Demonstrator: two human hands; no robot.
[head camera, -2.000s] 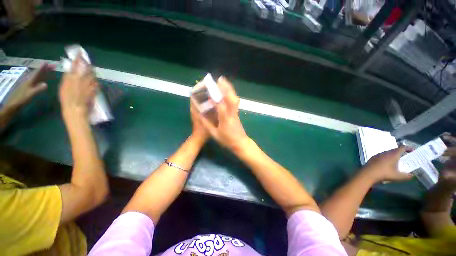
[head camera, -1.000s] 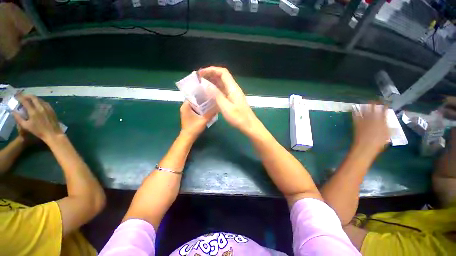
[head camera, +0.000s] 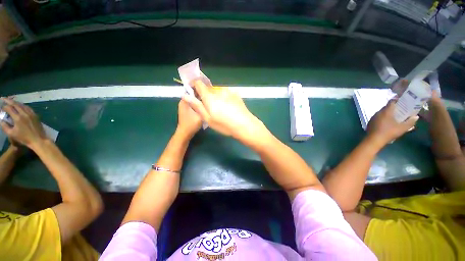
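A white open carton (head camera: 190, 71) is upright in front of me over the pale edge strip, with an end flap raised. My left hand (head camera: 188, 116) holds it from below and is partly hidden behind my right hand. My right hand (head camera: 220, 108) is at the carton's mouth, fingers at or inside the opening; whether it grips anything there is hidden. A closed long white carton (head camera: 301, 113) lies on the green worktop to the right of my hands.
The pale strip (head camera: 127, 92) crosses behind my hands, with the dark green belt (head camera: 117, 58) beyond. At right, a flat white stack (head camera: 371, 103) lies near a yellow-shirted neighbour holding a printed white piece (head camera: 412, 100). Another neighbour's hands (head camera: 23, 122) are at far left.
My right hand has moved over the carton's mouth, covering its opening. The right neighbour's hand has lifted from the flat stack and now holds a printed piece. The view has shifted slightly.
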